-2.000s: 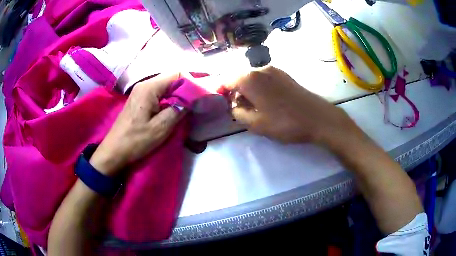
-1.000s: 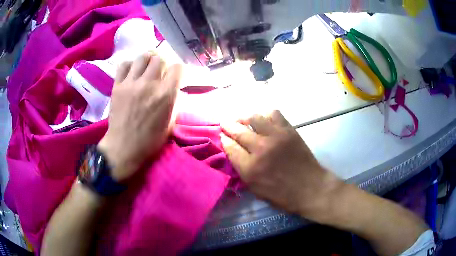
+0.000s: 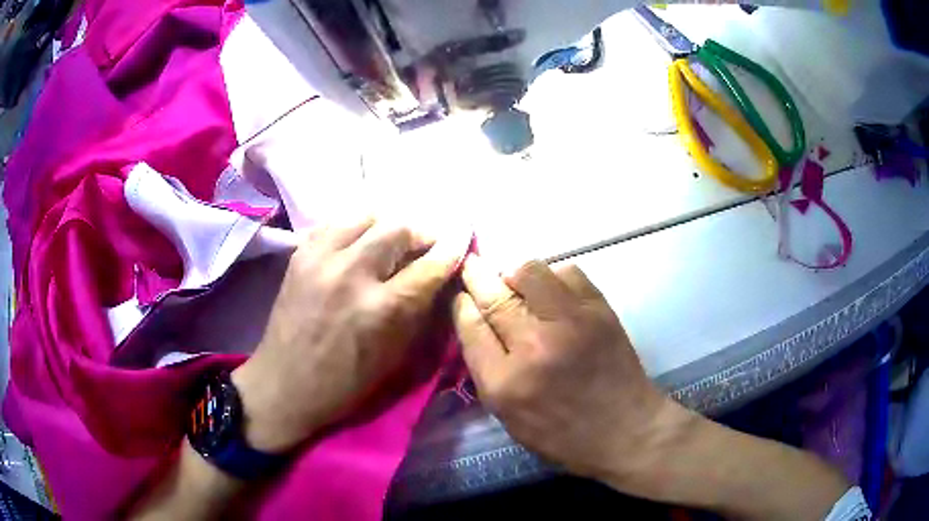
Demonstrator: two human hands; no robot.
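Note:
The bright pink garment [image 3: 132,112] lies in a large heap at the left and runs under my hands to the table's front edge. Pale lilac-white pieces [image 3: 183,219] show among its folds and reach toward the machine. My left hand [image 3: 351,315], with a dark watch on the wrist, grips the pink cloth. My right hand [image 3: 555,356] pinches its edge close beside the left fingertips. A small pink point of cloth shows between the hands. The presser foot [image 3: 418,117] is behind my hands, blurred by lamp glare, and no cloth under it can be made out.
The white machine head [image 3: 458,51] is at the top. Scissors [image 3: 742,117] with yellow and green handles lie to its right, beside pink scraps [image 3: 810,188] and a curled strip. A small blue-dark tool [image 3: 572,58] lies behind the machine foot. A ruled band [image 3: 784,351] follows the table's front edge.
My left hand has moved down and right, closer to my right hand. More pale cloth shows left of the presser foot. The pink folds between my hands are now mostly covered.

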